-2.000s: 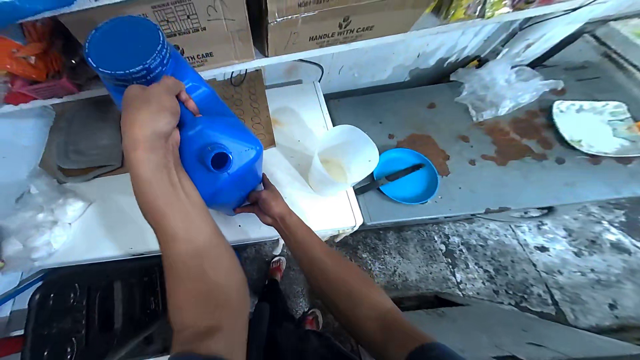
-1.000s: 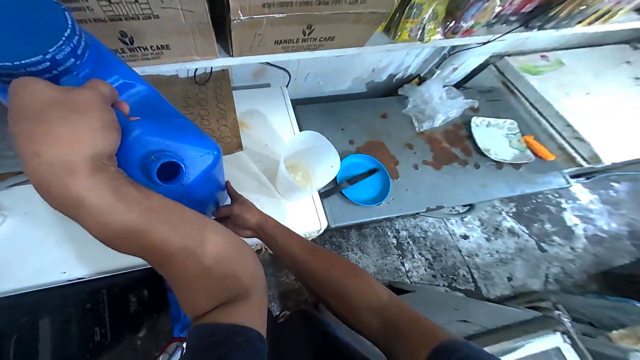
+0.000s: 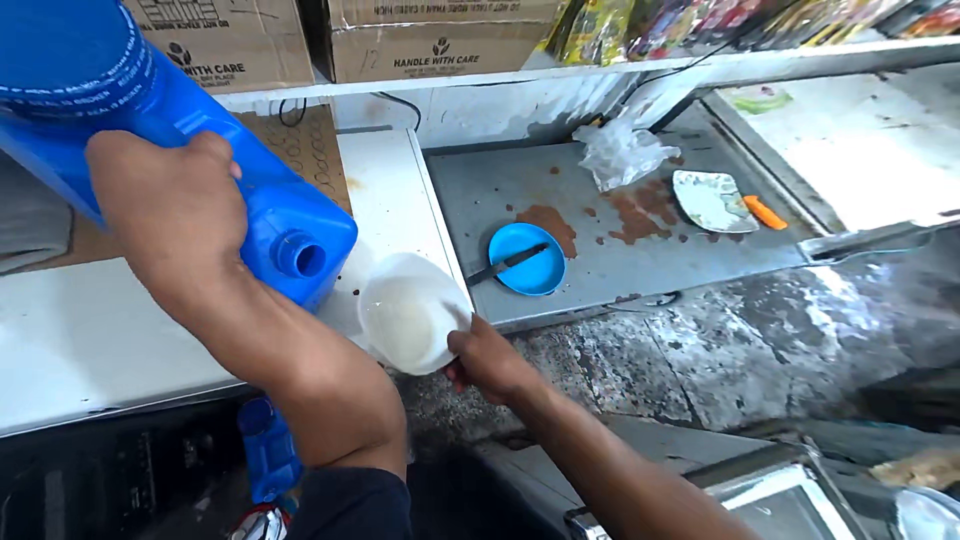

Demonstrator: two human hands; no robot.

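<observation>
My left hand (image 3: pixel 176 202) grips the handle of a large blue plastic jerrycan (image 3: pixel 217 157), tilted at the upper left with its uncapped spout facing toward me and to the right. Close by its lower right corner, my right hand (image 3: pixel 484 356) holds the rim of a white plastic tub (image 3: pixel 409 315) with some pale contents at its bottom. The tub is tilted at the edge of the white surface. A blue round dish (image 3: pixel 536 279) stands on the grey surface to the right, and a dark-handled knife (image 3: pixel 510 264) lies across it.
Cardboard boxes (image 3: pixel 442 45) and packets (image 3: pixel 600 34) stand on a shelf. Behind the dish are a clear plastic bag (image 3: pixel 622 154), a patterned plate (image 3: pixel 712 201), an orange object (image 3: pixel 765 212) and brown stains. A smaller blue container (image 3: pixel 271 450) is down below, near a metal-framed object (image 3: pixel 780 495).
My right hand has left the base of the jerrycan and taken hold of the white tub, which has moved toward me. My left hand still holds the jerrycan.
</observation>
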